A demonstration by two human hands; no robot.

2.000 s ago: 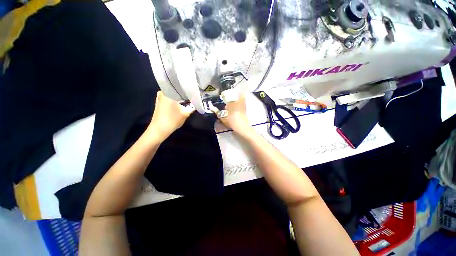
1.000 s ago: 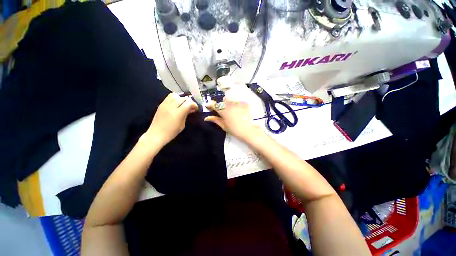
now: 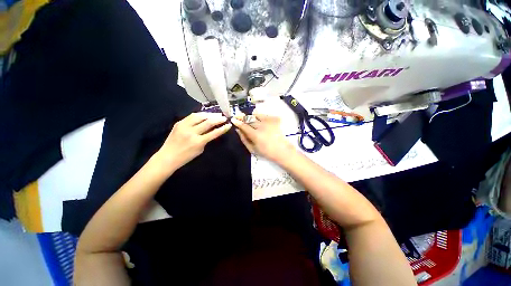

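A large black garment panel (image 3: 207, 184) lies under both hands and hangs over the table's front edge. My left hand (image 3: 196, 135) lies on it just left of the needle area, fingers together at the cloth. My right hand (image 3: 262, 133) is just right of it, with thumb and fingertips pinching the cloth edge. The fingertips of both hands nearly meet in front of the presser foot (image 3: 238, 107) of the white sewing machine (image 3: 330, 56). The needle and thread cannot be made out.
Black-handled scissors (image 3: 309, 127) lie right of my right hand. An orange and blue tool (image 3: 343, 117) lies behind them. A black piece with a red edge (image 3: 399, 139) hangs further right. More black cloth (image 3: 61, 72) covers the left. A red basket (image 3: 448, 254) and a blue basket (image 3: 56, 254) stand below.
My left hand has moved back from the presser foot and then in again, its fingers now flatter on the cloth. My right hand's fingertips have closed in toward the left hand's. The camera view has shifted slightly.
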